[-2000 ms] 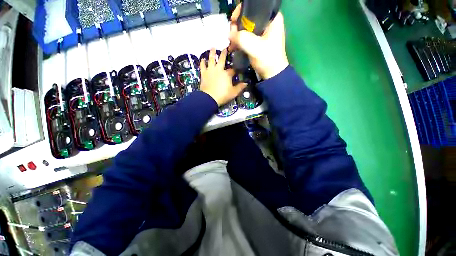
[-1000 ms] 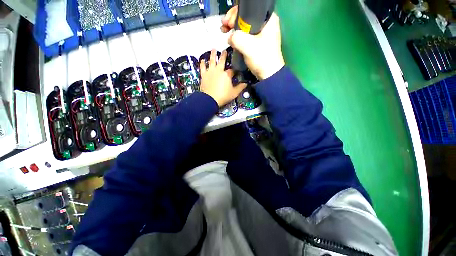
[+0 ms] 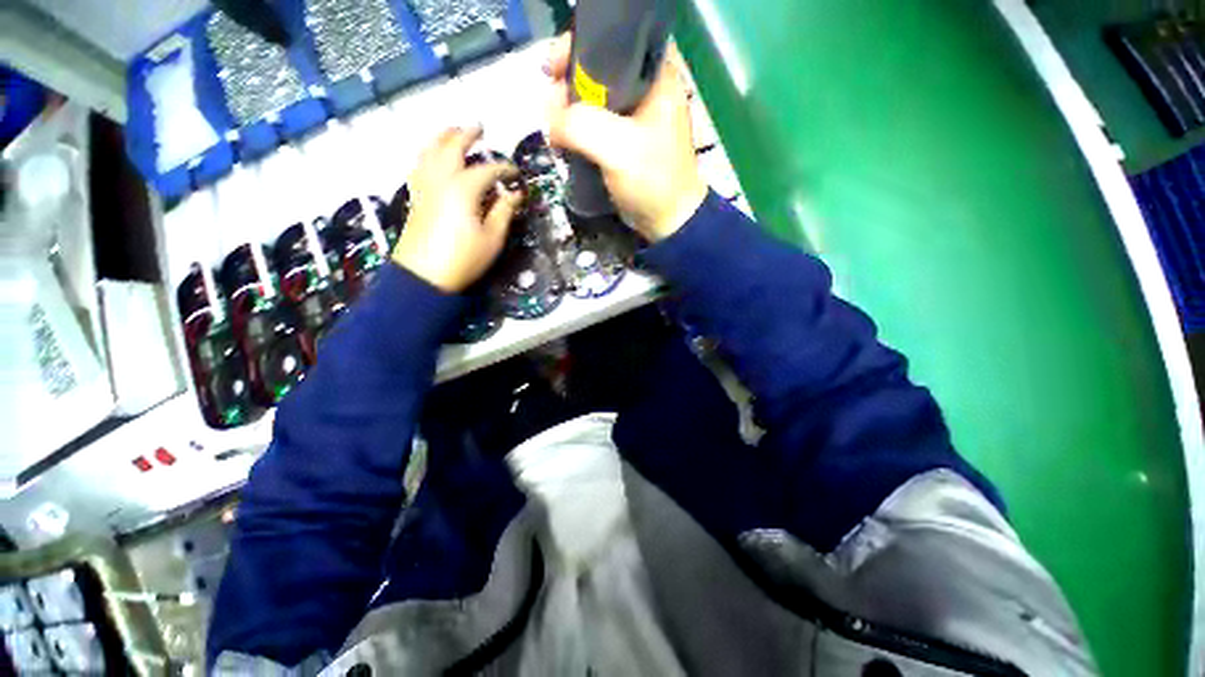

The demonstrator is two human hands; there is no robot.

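Several long black open housings (image 3: pixel 274 347) stand side by side in a slanted row, with red wires and small green patches inside. My right hand (image 3: pixel 637 148) is closed around a thick dark electric screwdriver (image 3: pixel 611 46) with a yellow band, held upright over the right end of the row. Its tip is hidden by the hand and the dark body. My left hand (image 3: pixel 456 212) is over the middle of the row with fingers spread and slightly blurred. I see nothing in it. It hides parts of the housings under it.
Blue bins (image 3: pixel 260 79) of silvery pieces stand behind the row. A wide green conveyor belt (image 3: pixel 899 238) runs along the right. White boxes (image 3: pixel 60 318) and red switches are at the left. Stacked units lie at the lower left.
My left hand has moved left, away from the screwdriver, and lifted off the housing it touched. The view has shifted and turned. The screwdriver stays in my right hand.
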